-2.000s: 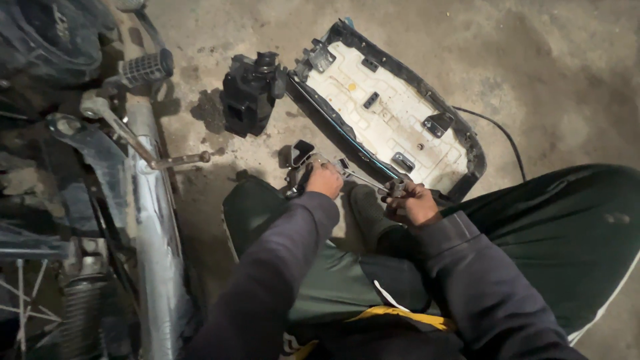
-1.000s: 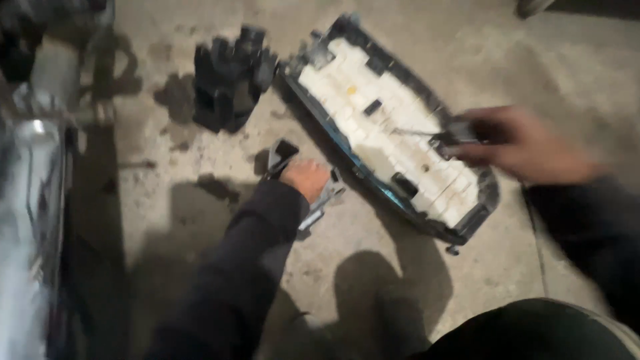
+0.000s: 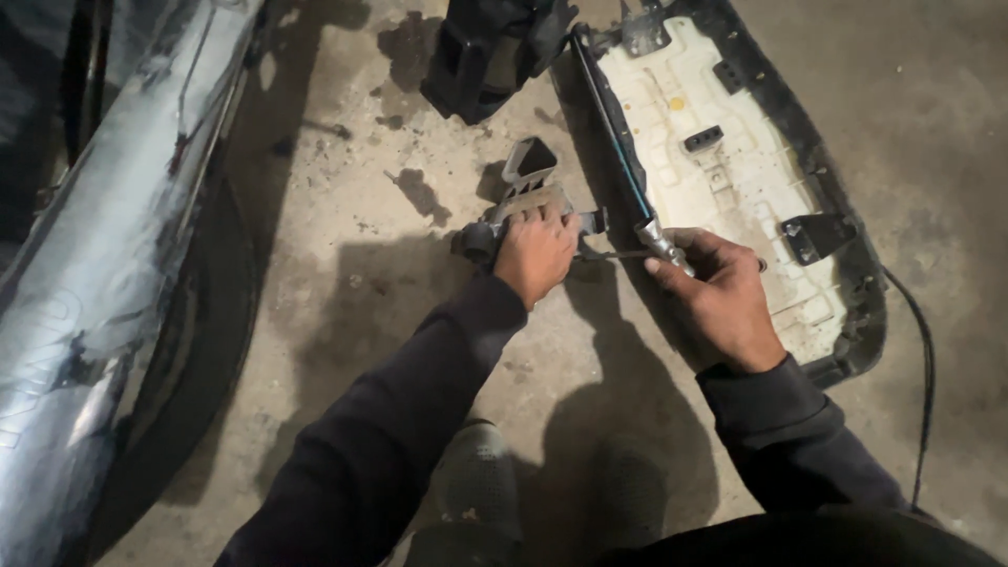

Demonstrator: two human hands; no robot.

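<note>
My left hand point(image 3: 539, 250) presses down and grips a grey part with a duct-like opening point(image 3: 531, 159) and a round dark end at its left, on the concrete floor. In my right hand point(image 3: 720, 287) is a metal tool point(image 3: 664, 246) with a socket-like head, held between thumb and fingers. A thin rod point(image 3: 614, 255) runs from the tool toward the grey part; its tip is hidden near my left hand. Right beside my right hand lies an upturned motorcycle seat point(image 3: 756, 213), its pale underside showing and a blue-edged strip along its left side.
A black plastic housing point(image 3: 496, 59) stands on the floor at the top centre. Along the left runs a motorcycle's metal exhaust point(image 3: 102, 260), with a tyre point(image 3: 213, 315) beside it. A black cable point(image 3: 928, 370) curves at the right. My shoe point(image 3: 475, 472) is below.
My right hand, over the seat a second ago, has come left and down, close to the grey part. My left hand stays on that part. The view has shifted nearer.
</note>
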